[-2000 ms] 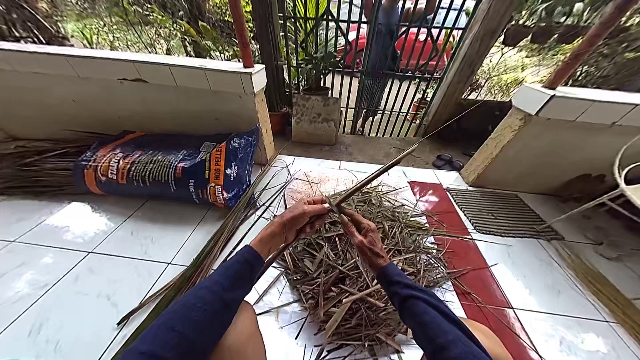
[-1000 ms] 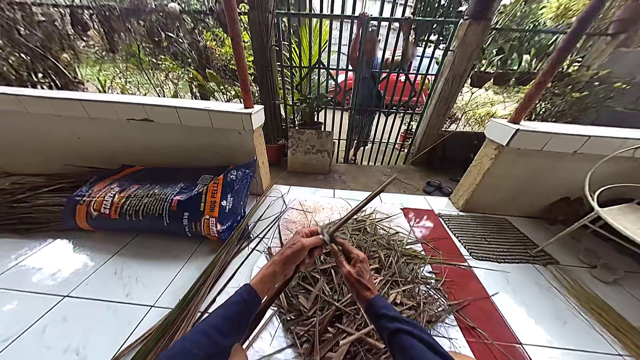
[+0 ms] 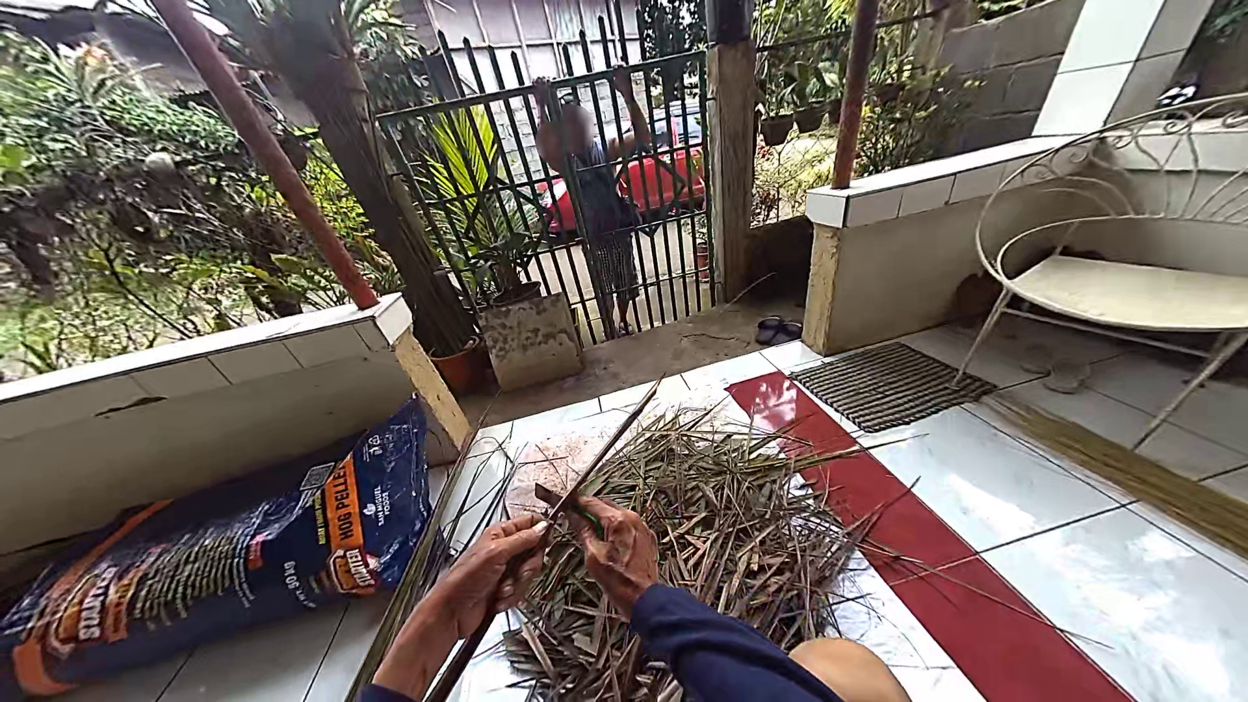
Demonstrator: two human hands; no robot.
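My left hand (image 3: 502, 565) is closed around a long dried palm frond piece (image 3: 609, 444), whose thin end points up and away. Close beside it, my right hand (image 3: 619, 556) grips a small knife (image 3: 554, 499); its dark blade lies against the frond and a bit of green shows at its handle. Below both hands a heap of cut dry leaf strips (image 3: 721, 546) spreads over the white tiles. More long fronds (image 3: 429, 556) lie on the floor left of my left hand.
A blue printed feed sack (image 3: 244, 546) lies at the left by the low wall. To the right are a red tile strip (image 3: 907, 546), a ribbed doormat (image 3: 892, 385) and a white metal chair (image 3: 1131, 292). Beyond stand a barred gate (image 3: 653, 195), a person (image 3: 600, 195) behind it, and slippers (image 3: 778, 330).
The view has swung to the right and tilted. My hands stay together on the frond, and the knife blade now shows. The person at the gate keeps their hands raised on the bars.
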